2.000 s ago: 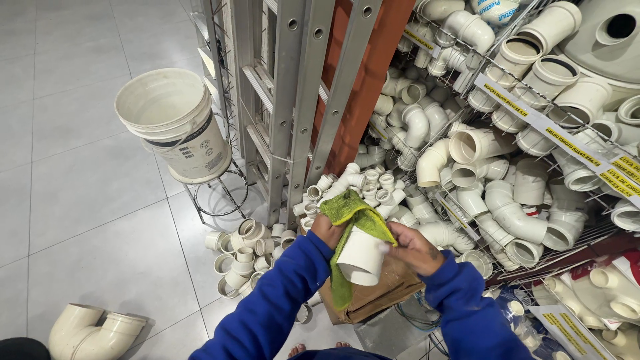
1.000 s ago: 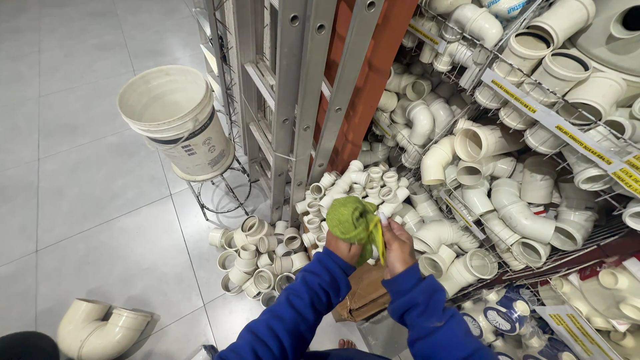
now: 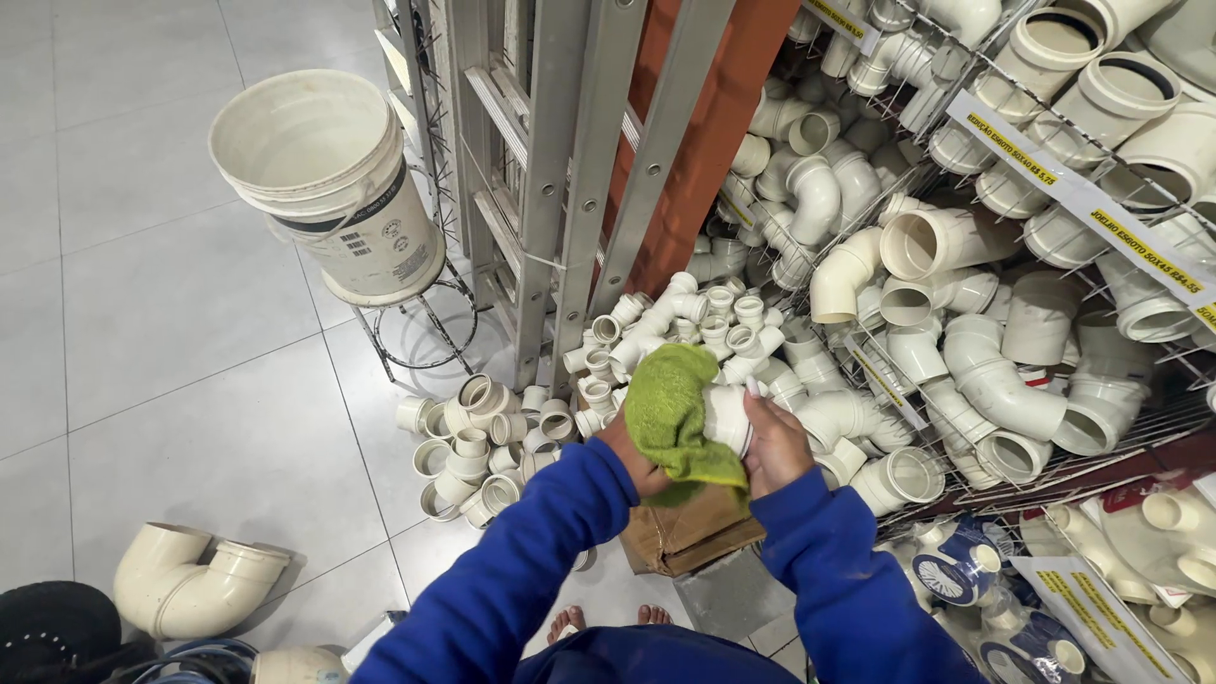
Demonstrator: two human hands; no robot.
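Observation:
A green cloth (image 3: 673, 404) is bunched over the left end of a white plastic pipe fitting (image 3: 728, 418). My left hand (image 3: 638, 458) is closed on the cloth, partly hidden beneath it. The bare right end of the fitting is held by my right hand (image 3: 777, 445), with the thumb along its upper edge. Both hands are above a cardboard box (image 3: 689, 534), just in front of a heap of small white fittings (image 3: 655, 332). How far the fitting reaches under the cloth is hidden.
More fittings (image 3: 470, 451) lie on the floor at the left. A white bucket (image 3: 332, 218) sits on a wire stand beside metal ladders (image 3: 551, 190). Wire shelves of pipe elbows (image 3: 1002, 375) rise at the right. A large U-shaped fitting (image 3: 195, 579) lies at lower left.
Two seconds ago the cloth hung beside the fitting; one second ago it hid most of it. Now the fitting's right end shows, with my right hand around it.

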